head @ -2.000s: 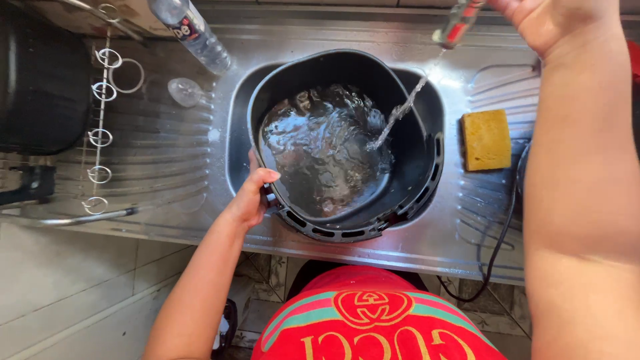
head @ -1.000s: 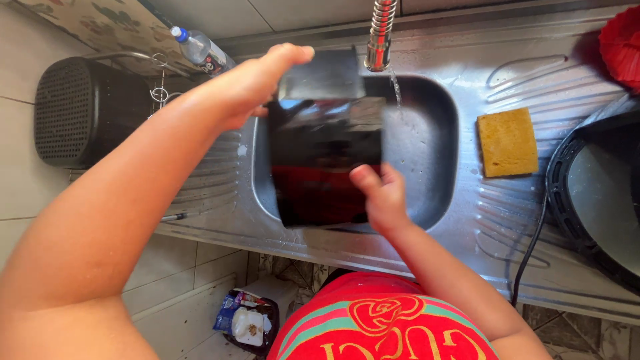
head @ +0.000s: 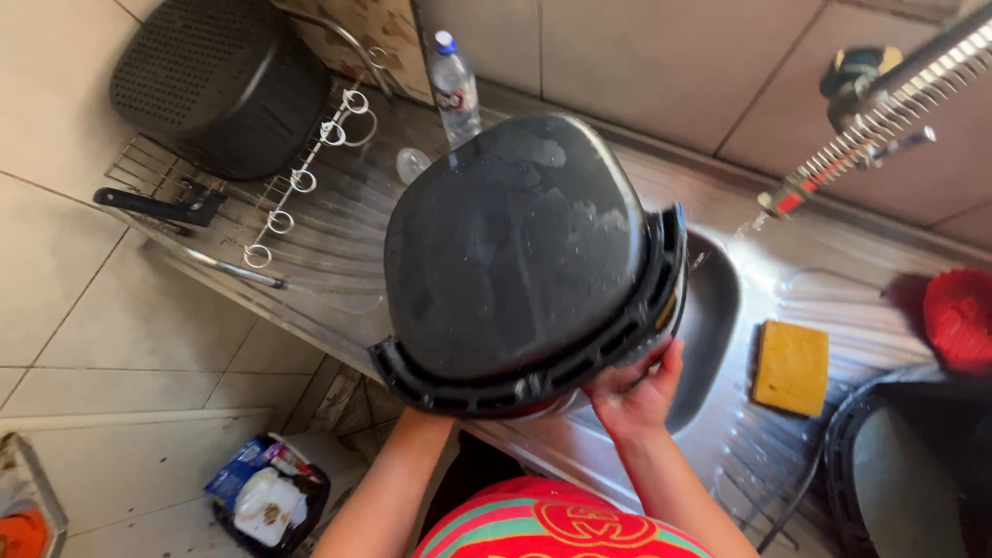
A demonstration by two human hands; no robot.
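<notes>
A black air fryer basket drawer [head: 511, 248] is held up over the left edge of the sink basin [head: 717, 310], its wet underside facing me. My right hand [head: 639, 387] grips its lower right side near the slotted rim. The left forearm reaches under the near edge, and that hand is hidden behind the drawer. Water runs from the spring faucet [head: 779, 203] at the upper right. A yellow sponge [head: 792, 368] lies on the steel drainboard right of the basin.
A dish rack [head: 271, 221] with a perforated black basket [head: 225, 85] stands at left. Beside it are a plastic bottle [head: 457, 93] and a clear small item. Another black container [head: 899, 457] and a red mesh item [head: 961, 318] are at right. A filled bin [head: 271, 496] stands below.
The drawer, upright with water in it two seconds ago, has been tipped over and now shows its underside. The view has swung left.
</notes>
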